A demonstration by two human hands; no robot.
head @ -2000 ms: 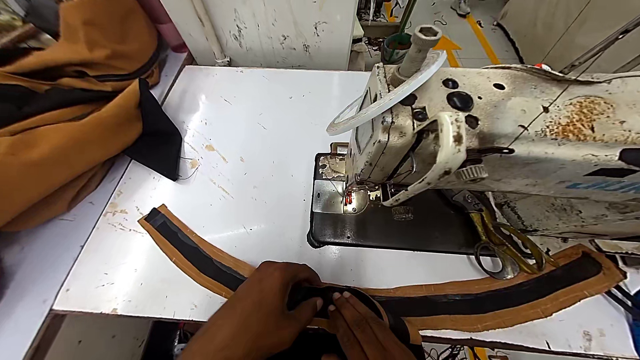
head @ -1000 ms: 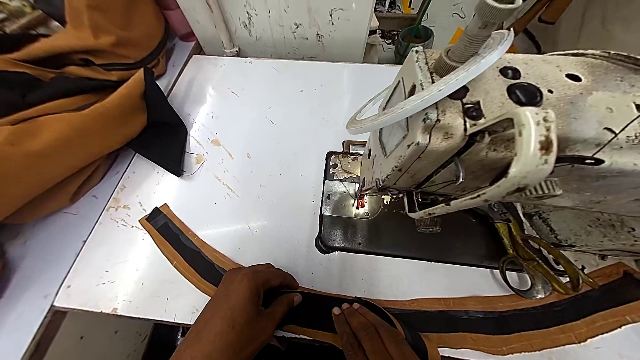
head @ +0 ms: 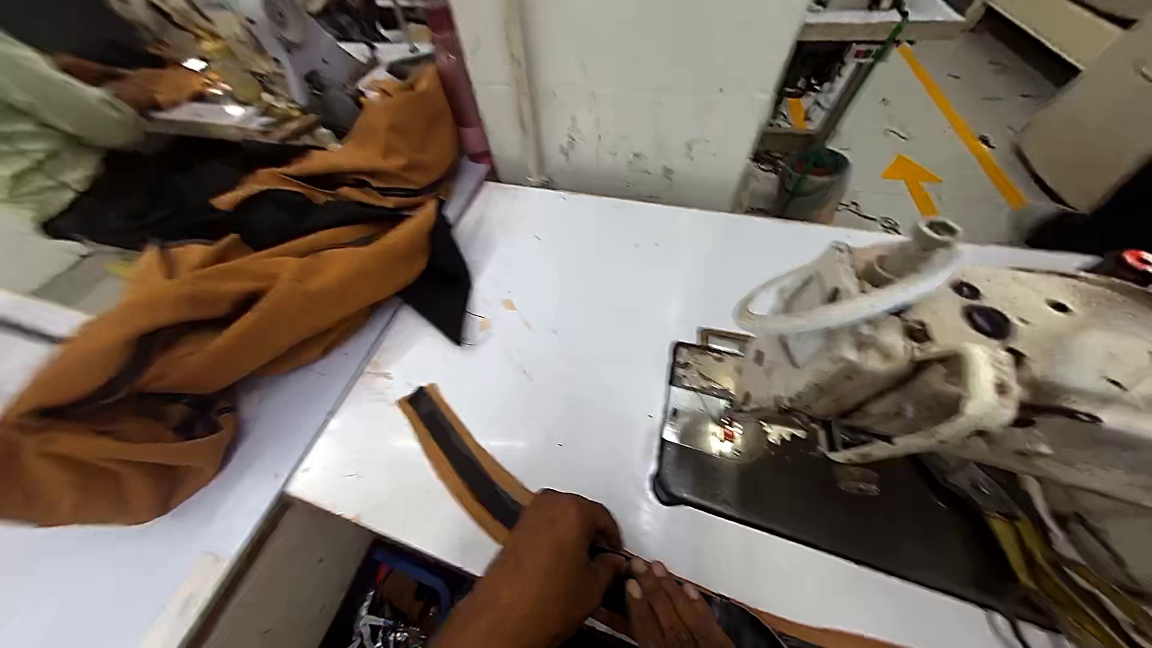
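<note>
A curved tan fabric strip with a black inner band (head: pixel 463 454) lies along the front edge of the white table. My left hand (head: pixel 553 562) grips it, thumb and bent fingers closed on the black layer. Just to the right, my right hand (head: pixel 670 607) lies on the strip with its fingers together and extended, partly cut off by the lower frame edge. Whether it pinches any fabric is hidden. The sewing machine head (head: pixel 909 360) stands to the right, above its dark bed plate (head: pixel 810 504).
Tan and black garments (head: pixel 297 297) are heaped at the left, across the table joint. Scissors with yellowish handles (head: pixel 1035 549) lie beside the machine at right. A person's light green sleeve (head: pixel 54 126) shows at upper left. An open drawer space (head: pixel 405 594) is below the table edge.
The view has swung left, bringing in more of the garment heap and a person's sleeve. Both hands remain at the strip, close together.
</note>
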